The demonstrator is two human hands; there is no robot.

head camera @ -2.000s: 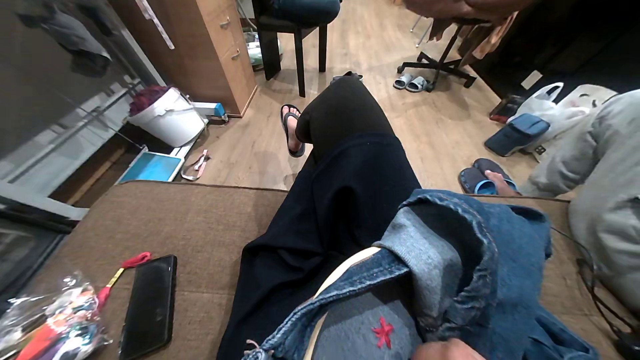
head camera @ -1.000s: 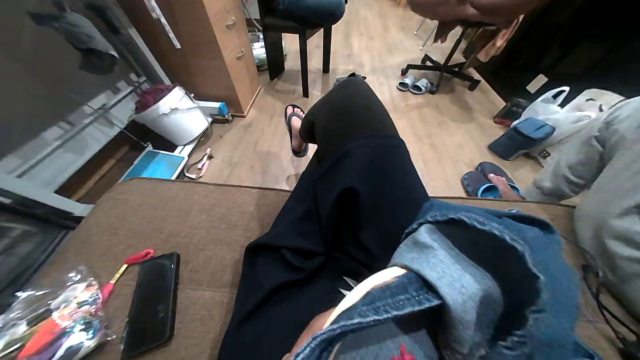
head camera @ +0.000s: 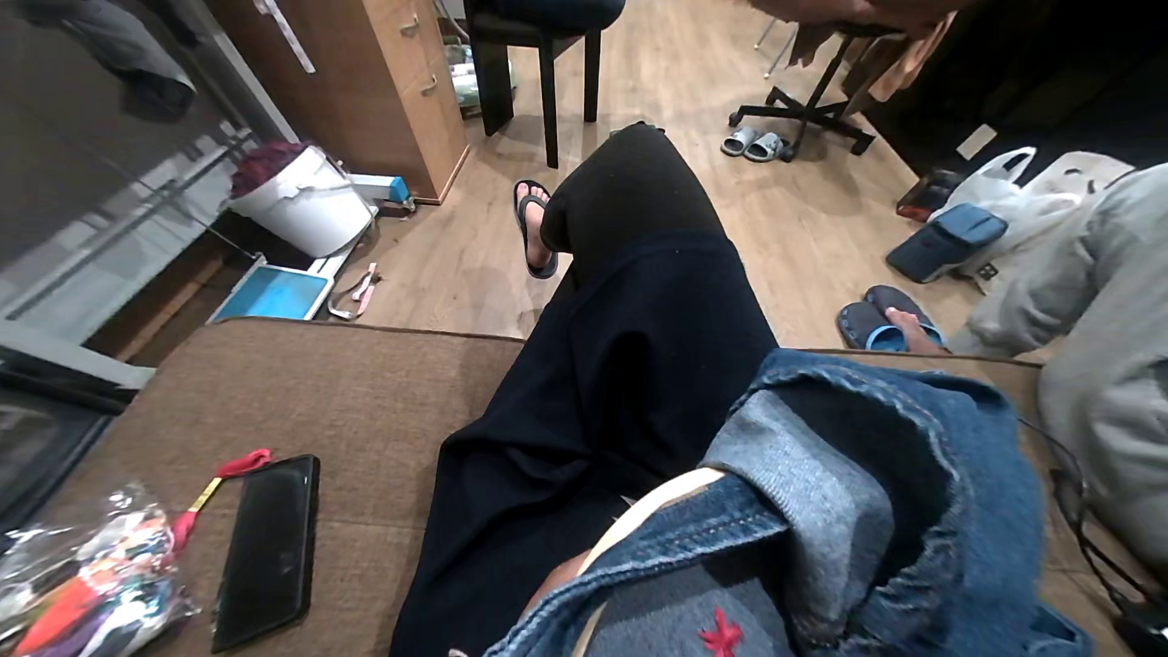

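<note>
A blue denim garment (head camera: 985, 511) lies bunched over my lap at the lower right. A pale embroidery hoop (head camera: 652, 502) is set in it, tilted, around grey-blue cloth with a red star-like stitched motif (head camera: 721, 631) near the bottom edge. My left hand (head camera: 555, 580) shows only as a strip of skin behind the hoop's left side, holding it from beneath; its fingers are mostly hidden. My right hand is out of view. A small pointed pale thing (head camera: 628, 500) peeks out beside the hoop. Left lie a bag of colourful thread (head camera: 109, 584) and a red skein with a yellow band (head camera: 208, 493).
A black phone (head camera: 266, 552) lies on the brown seat (head camera: 365, 383) beside the thread. Another person's grey-clad leg (head camera: 1095, 274) and a dark cable (head camera: 1081, 511) are at the right. Beyond stand a white bucket (head camera: 306, 205), a wooden cabinet (head camera: 415, 109) and a black chair (head camera: 547, 91).
A hand seen at the bottom edge two seconds ago has gone out of view. The hoop and denim have tilted and shifted lower, and the red motif sits nearer the bottom edge.
</note>
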